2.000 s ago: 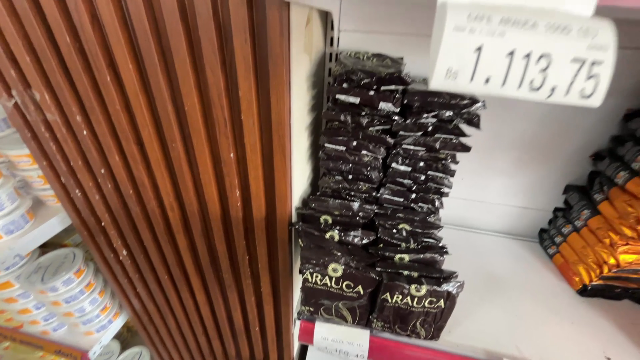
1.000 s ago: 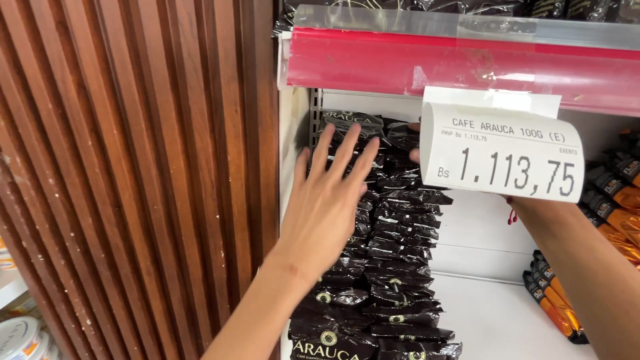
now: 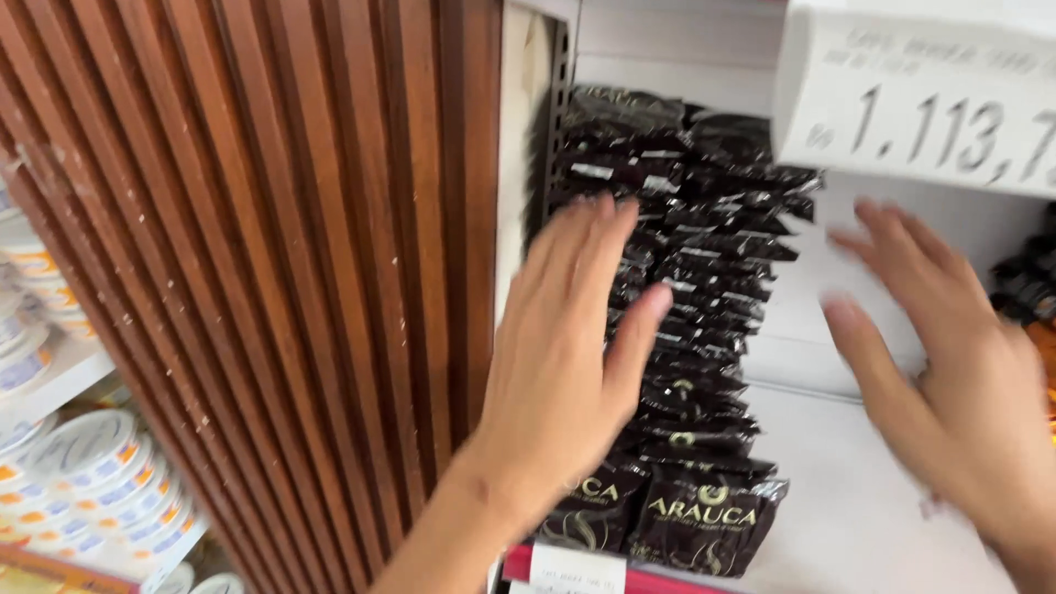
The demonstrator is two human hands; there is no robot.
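Note:
Two columns of dark, shiny Arauca coffee bags (image 3: 705, 516) stand stacked on a white shelf, leaning on one another. My left hand (image 3: 569, 330) is in front of the left column, fingers spread a little and pointing up, with nothing in its grasp; it hides part of the bags. To the right of the stacks, my right hand (image 3: 940, 363) is raised before the white shelf back, thumb apart from the fingers, holding nothing. Both hands are blurred. Whether the left fingertips touch the bags, I cannot tell.
A slatted brown wood panel (image 3: 330, 272) borders the shelf on the left. A white price tag (image 3: 924, 99) hangs at the upper right. Stacked white tubs (image 3: 91, 445) show at the lower left, and black and orange packages (image 3: 1041, 355) at the right edge.
One second ago both hands were up at the top of the bag stacks; now they are lower and farther apart. Two seconds ago no hand was in view. The view has shifted.

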